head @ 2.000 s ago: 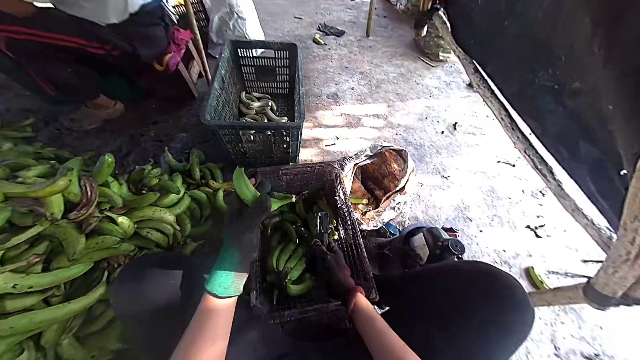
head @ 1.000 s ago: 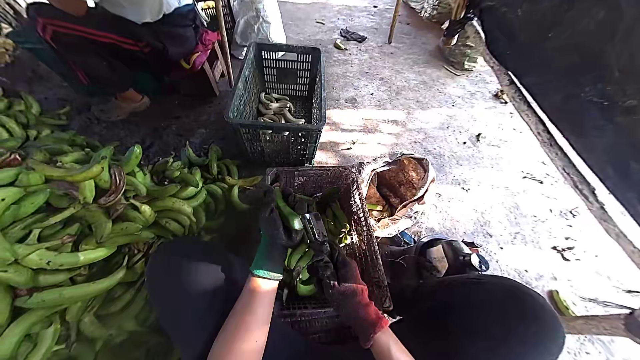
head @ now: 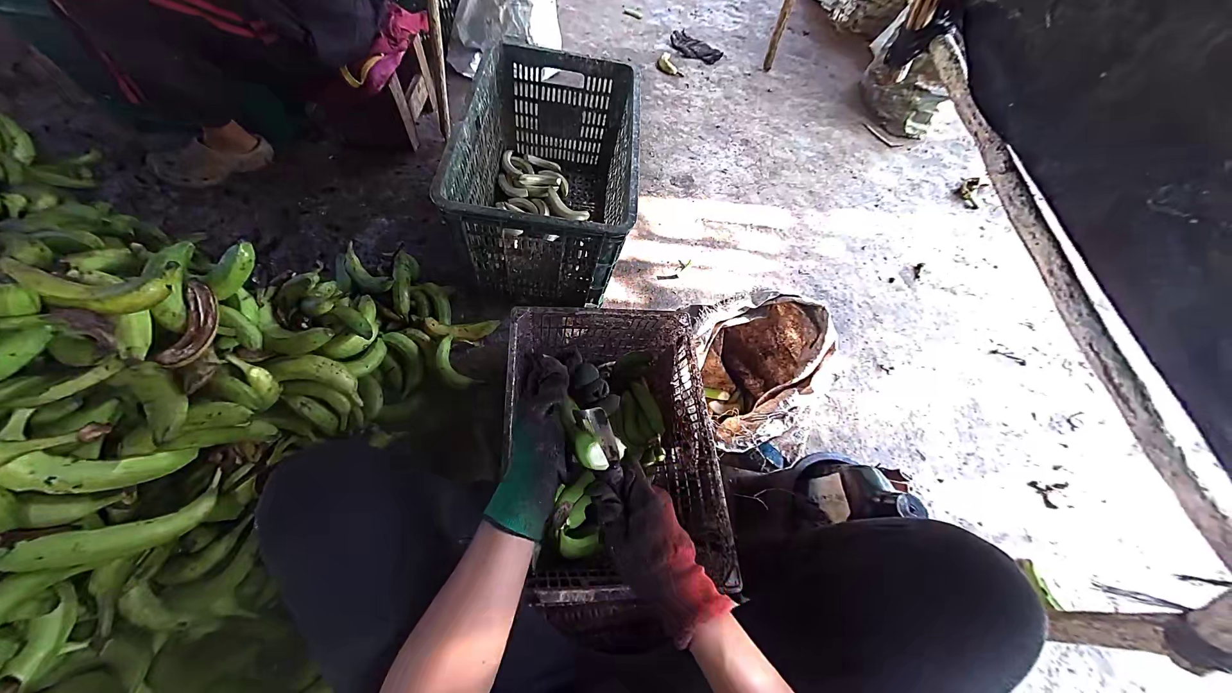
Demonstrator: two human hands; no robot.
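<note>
A green plantain (head: 591,449) is held over a dark plastic crate (head: 712,481) between my knees. My left hand (head: 541,433), in a black and green glove, grips it from the left. In a black and red glove, my right hand (head: 647,525) is closed on a tool with a short metal blade (head: 604,431), which touches the plantain near its pale cut end; its handle is hidden by the fingers. More green plantains (head: 635,414) lie inside the crate, partly covered by the hands.
Green plantains (head: 318,375) are heaped at the left. Ahead stands a dark green crate (head: 539,226) holding several peeled plantains (head: 541,186). An open sack (head: 770,356) is right of the near crate. A person's foot (head: 212,154) is at the upper left; a wooden pole (head: 1107,630) lies at the right.
The plantain that my left hand held up left of the near crate two seconds ago is now over that crate. My hands have come together, with the blade against a plantain.
</note>
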